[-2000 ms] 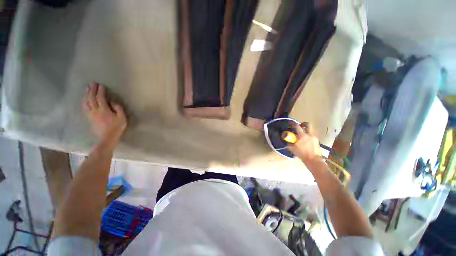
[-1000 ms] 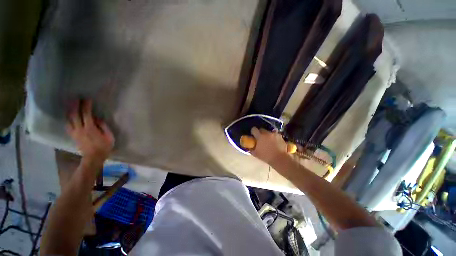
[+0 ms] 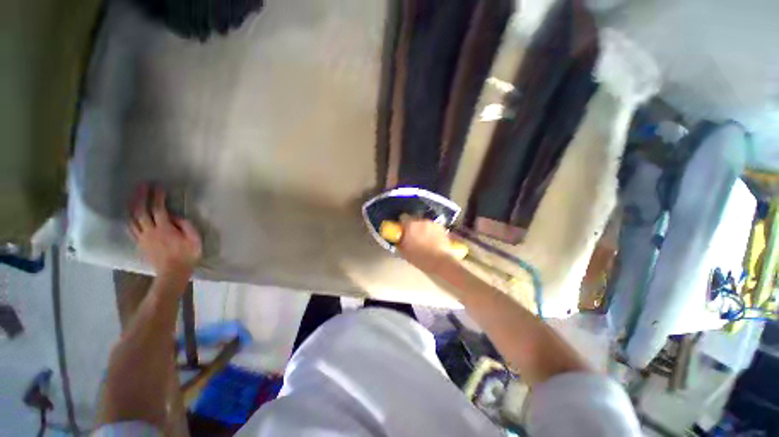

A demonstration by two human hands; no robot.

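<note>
My right hand (image 3: 425, 243) grips the orange-yellow handle of a steam iron (image 3: 408, 205), a dark triangular plate with a white rim. The iron covers the near hem end of a dark sleeve (image 3: 427, 94) with lengthwise brown bands. A second dark sleeve (image 3: 534, 128) lies to its right, its brown hem band (image 3: 500, 229) showing. My left hand (image 3: 164, 235) rests on the padded beige table (image 3: 256, 145) at the left, fingers spread and holding nothing. The picture is somewhat blurred.
Small white scraps (image 3: 495, 111) lie between the sleeves. A dark bundle (image 3: 201, 13) is at the far left edge. A hose (image 3: 525, 273) trails right from the iron. A grey-blue padded form (image 3: 692, 230) stands at right. A blue basket (image 3: 231, 394) is below the table.
The iron in my right hand has moved left from the right sleeve's hem onto the left sleeve's hem. The view has shifted. My left hand stays on the table.
</note>
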